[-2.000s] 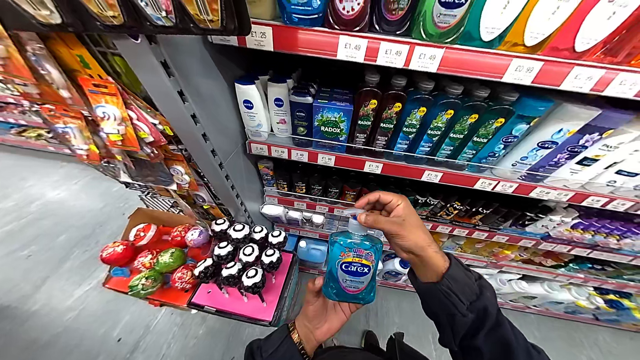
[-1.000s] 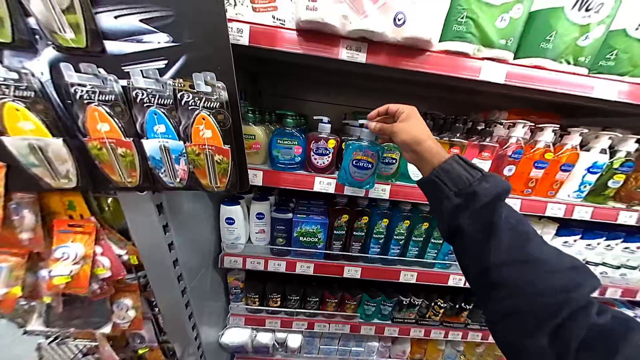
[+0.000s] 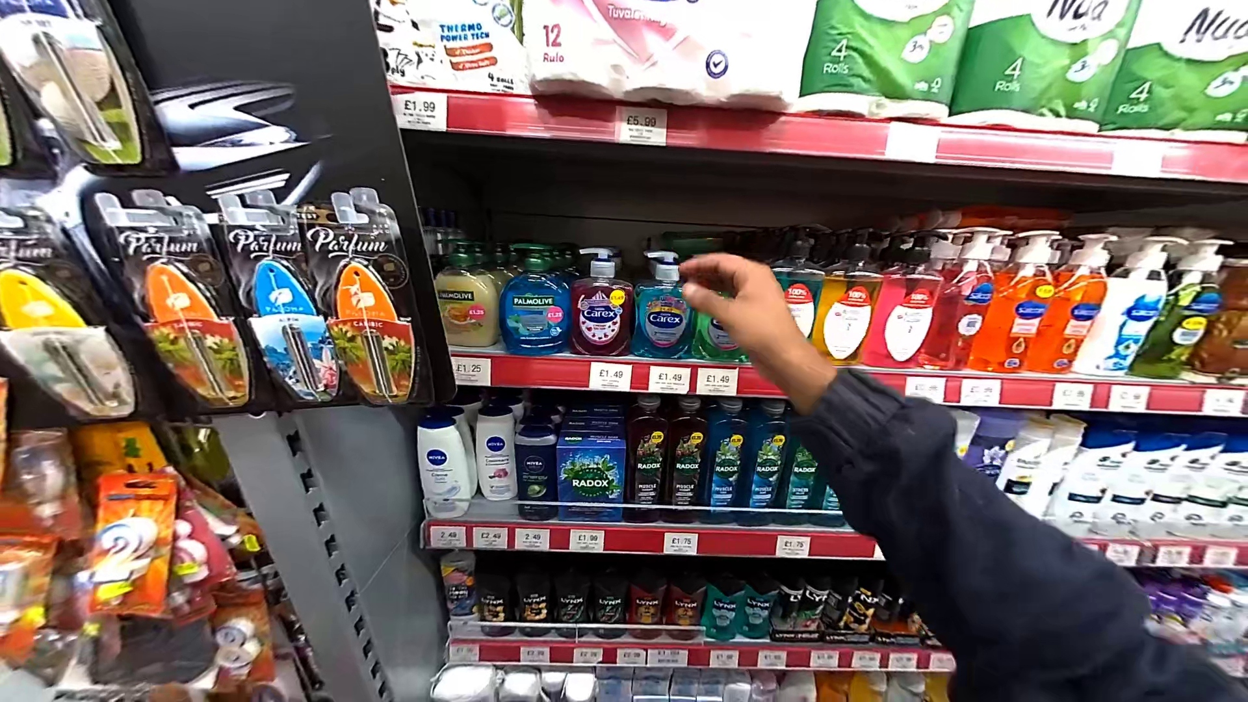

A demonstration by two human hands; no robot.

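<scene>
My right hand (image 3: 746, 307), in a dark sleeve, reaches in from the lower right with bent fingers. Its fingertips are just right of the white pump of a blue Carex hand wash bottle (image 3: 663, 310), and the hand seems to hold nothing. That bottle stands upright on the red-edged shelf. Left of it are a dark pink Carex bottle (image 3: 601, 307), a blue Palmolive bottle (image 3: 535, 307) and a cream Palmolive bottle (image 3: 466, 302). A green bottle (image 3: 717, 336) is partly hidden behind my hand. My left hand is out of view.
Toilet roll packs (image 3: 877, 58) fill the shelf above. Below stand shower gel bottles (image 3: 687, 463) and a Radox box (image 3: 591, 478). Orange pump bottles (image 3: 1019, 312) line the right. A black display panel of car air fresheners (image 3: 283, 312) juts out at the left, over hanging packets (image 3: 132, 536).
Two seconds ago both hands were at the blue Carex bottle, low in front of me. My right hand then had it at the shelf; now it stands there, released. The view has swung up.
</scene>
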